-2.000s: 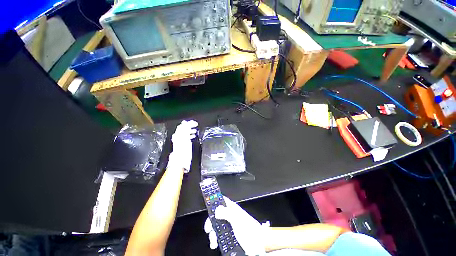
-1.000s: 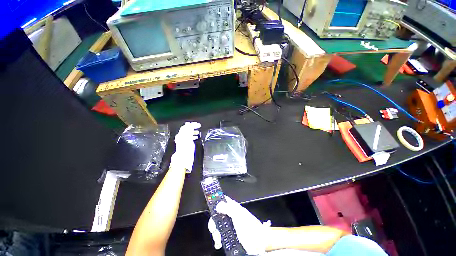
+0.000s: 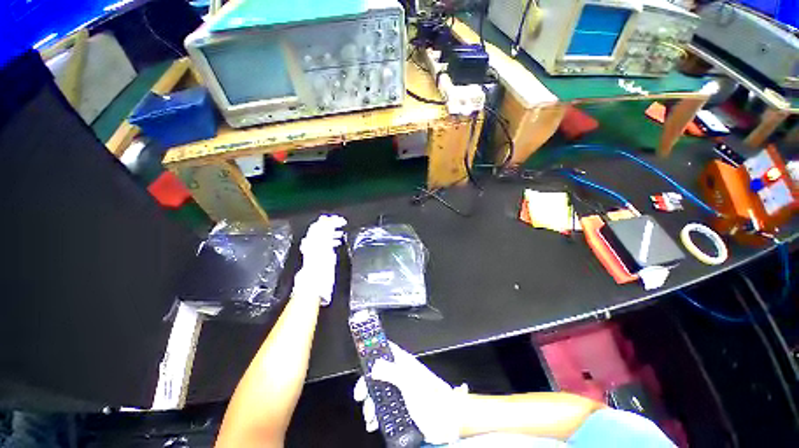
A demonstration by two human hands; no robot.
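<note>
My right hand, in a white glove, holds a long black remote control with small coloured buttons, its top end pointing at a bagged black set-top box on the bench. My left hand, also gloved, lies on the bench at this box's left side, fingers bent towards its far left corner. Whether the fingers hold anything is hidden. Another set-top box in a crinkled clear bag lies left of my left hand.
Black bench with tape roll, black box on a red holder, yellow sheets and orange fixture box at right. Oscilloscope on the wooden shelf. Pink-red bin below the bench edge.
The camera view has shifted slightly. Both hands, the remote and the bagged boxes stay in nearly the same places; my right hand still holds the remote.
</note>
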